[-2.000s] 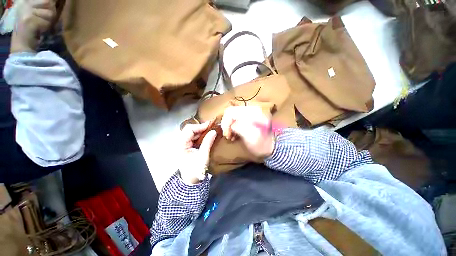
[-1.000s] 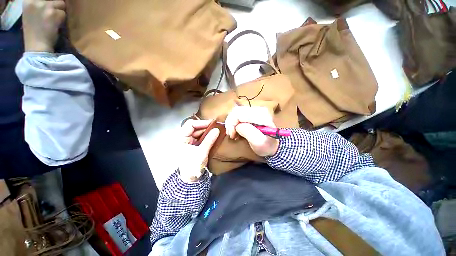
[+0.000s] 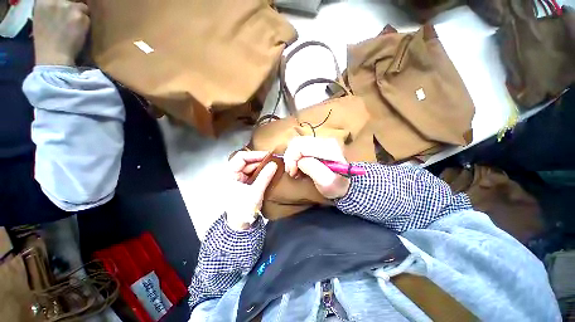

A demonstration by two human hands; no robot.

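A small tan-brown bag (image 3: pixel 293 188) lies on the white table in front of me, under both my hands. My left hand (image 3: pixel 252 182) pinches its orange-brown leather trim (image 3: pixel 264 165) between thumb and fingers. My right hand (image 3: pixel 317 165) holds a slim pink-handled thread tool (image 3: pixel 343 168), its handle pointing back over the wrist. The tool's thin tip is close to the trim; whether it touches cannot be told. A dark thin cord (image 3: pixel 315 125) curls on top of the bag.
A large tan bag (image 3: pixel 189 50) is at upper left, beside another person's hand (image 3: pixel 61 31) and pale sleeve. A brown bag (image 3: pixel 422 94) with a white label lies at right on the white table (image 3: pixel 192 170). A red packet (image 3: pixel 142 270) and looped straps (image 3: pixel 94 286) are low left.
The pink tool, blurred two seconds ago, now shows clearly in my right hand. My hands stay at the trim. The other person's arm has shifted slightly right.
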